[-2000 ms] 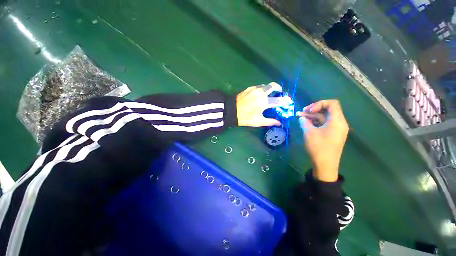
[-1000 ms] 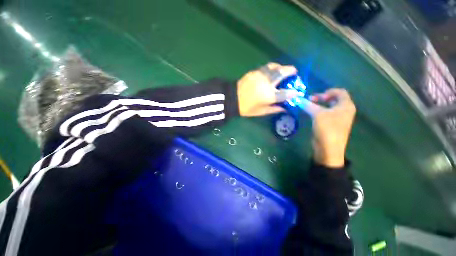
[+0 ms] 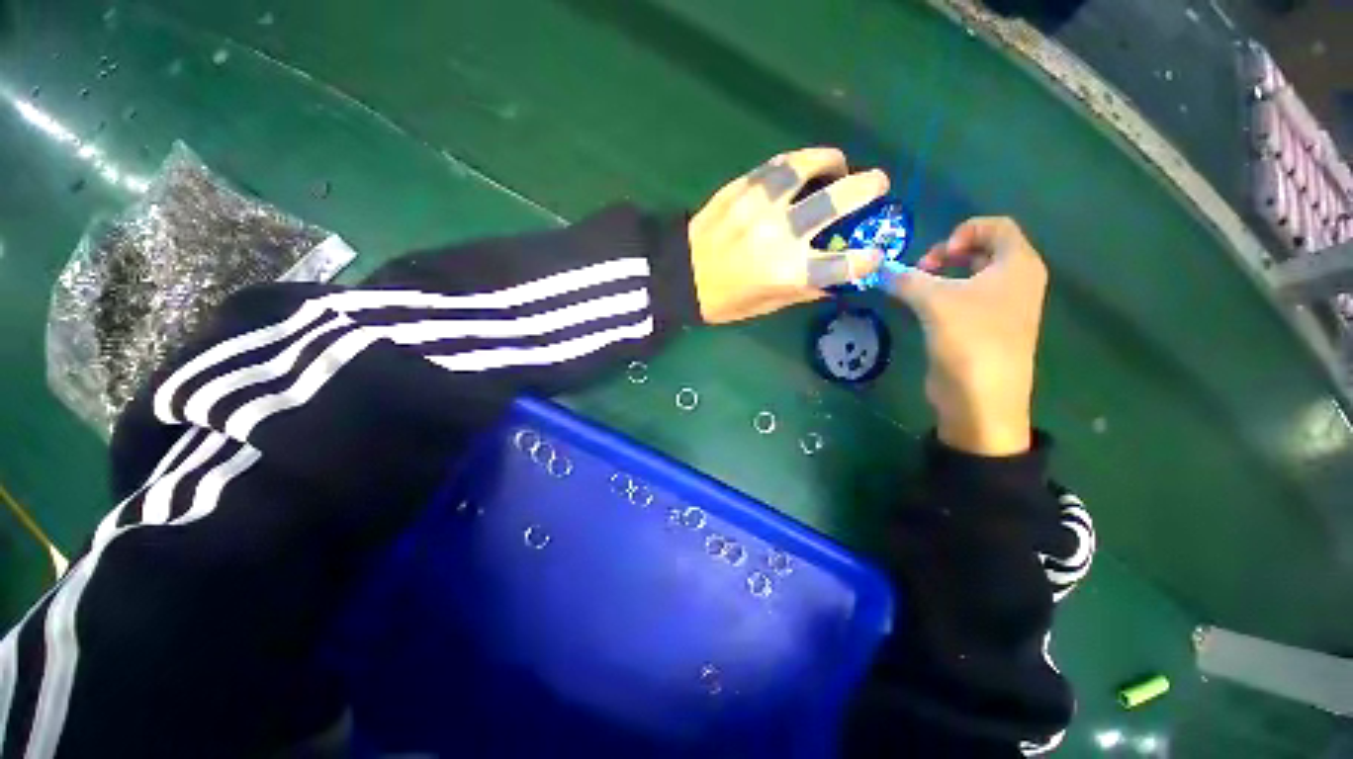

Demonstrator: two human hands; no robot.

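A dark light-up unit (image 3: 881, 237) glows blue on the green belt. My left hand (image 3: 779, 237), with grey tape on several fingers, holds it from the left. My right hand (image 3: 979, 319) touches its right lower side with thumb and index finger together; glare hides whether a ring is between them. A round black part with a pale centre (image 3: 850, 346) lies just below the unit. Thin metal rings lie on the belt (image 3: 687, 399) between my left sleeve and a blue tray (image 3: 668, 638). Several more rings lie inside the tray.
A clear bag of small metal parts (image 3: 186, 282) lies on the belt at the left. A small green cylinder (image 3: 1144, 693) lies at the lower right, near a pale strip (image 3: 1291, 667). The belt's edge rail (image 3: 1091, 107) curves along the upper right.
Both hands and the glowing unit appear higher in the view, with the hands still together at the unit. The view has shifted; the green cylinder, unseen in the oldest frame, now shows clearly.
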